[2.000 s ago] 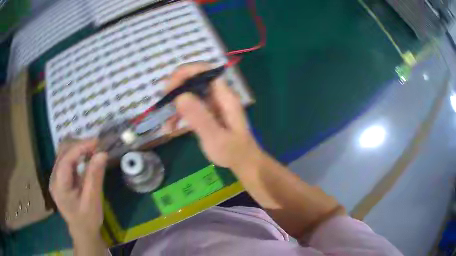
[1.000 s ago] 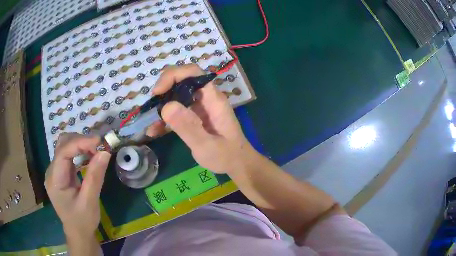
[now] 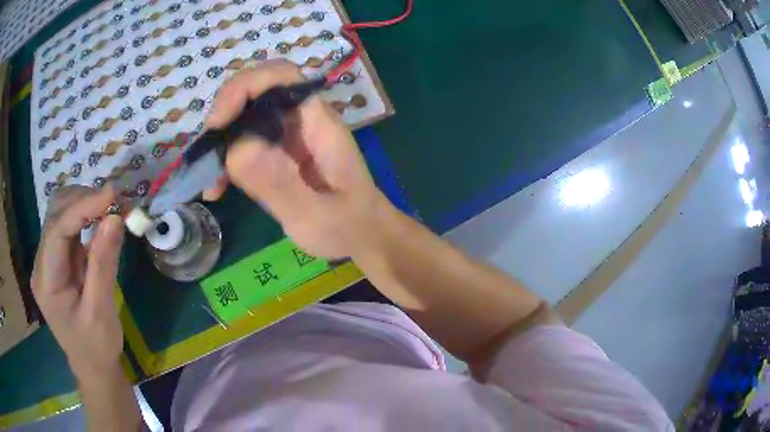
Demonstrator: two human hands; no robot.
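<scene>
My right hand [image 3: 295, 169] is closed around the black test probe [image 3: 268, 107], which points down to the left with a red wire at its rear. The white tip block [image 3: 138, 222] at the probe's end is beside the fingertips of my left hand [image 3: 80, 261]. My left thumb and finger pinch a small component [image 3: 113, 208], mostly hidden and blurred. The component tray [image 3: 187, 57], a white board with rows of silver discs and tan strips, lies beyond both hands.
A clear dispenser bottle [image 3: 187, 243] stands just right of the tip block. A green label [image 3: 262, 278] and yellow tape [image 3: 253, 323] lie along the mat's front edge. A brown cardboard sheet [image 3: 12, 287] is at the far left. Stacked boards [image 3: 697, 17] are at the upper right.
The view has shifted, so tray, bottle and label appear further left and higher. Both hands keep their holds, with the tip block still at my left fingertips.
</scene>
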